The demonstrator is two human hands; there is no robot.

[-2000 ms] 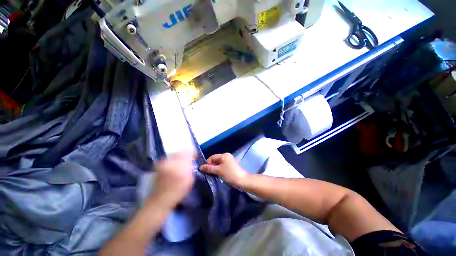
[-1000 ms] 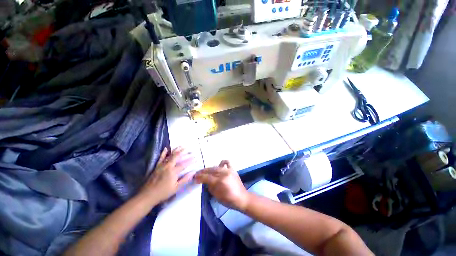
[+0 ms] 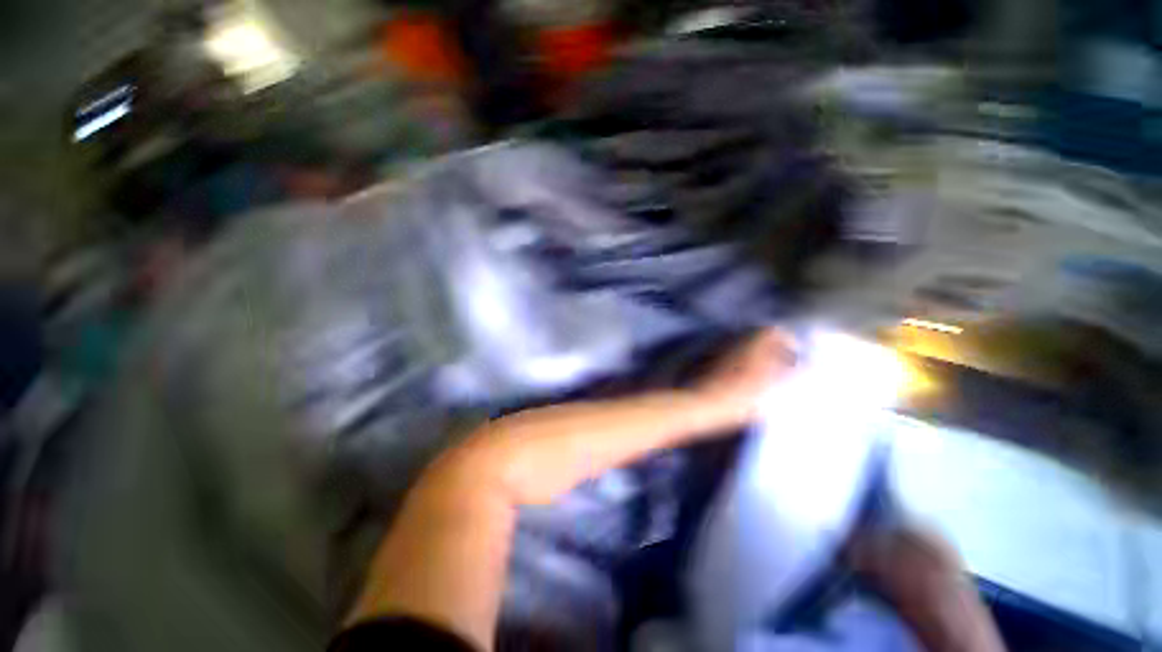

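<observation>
The frame is badly blurred. The white heading tape [image 3: 809, 465] runs from beside the yellow-lit needle area down towards the lap. My left hand [image 3: 761, 366] is at the tape's upper left edge near the machine; its fingers are too blurred to show a grip. My right hand [image 3: 907, 567] is a dark blur at the tape's lower right, by the table's front edge; its fingers cannot be made out. Shiny grey curtain fabric [image 3: 510, 299] is heaped left of the tape. The sewing machine [image 3: 1045, 236] is a pale smear at the right.
The white machine table [image 3: 1045, 516] with its blue edge lies at the lower right. Darker cloth is piled behind the grey fabric. Orange patches and a bright light show in the blurred background at the top. A large grey-green shape stands at the left.
The view has swung left, so the machine now lies at the right. My left hand has moved up along the tape towards the needle area. My right hand is lower beside the tape.
</observation>
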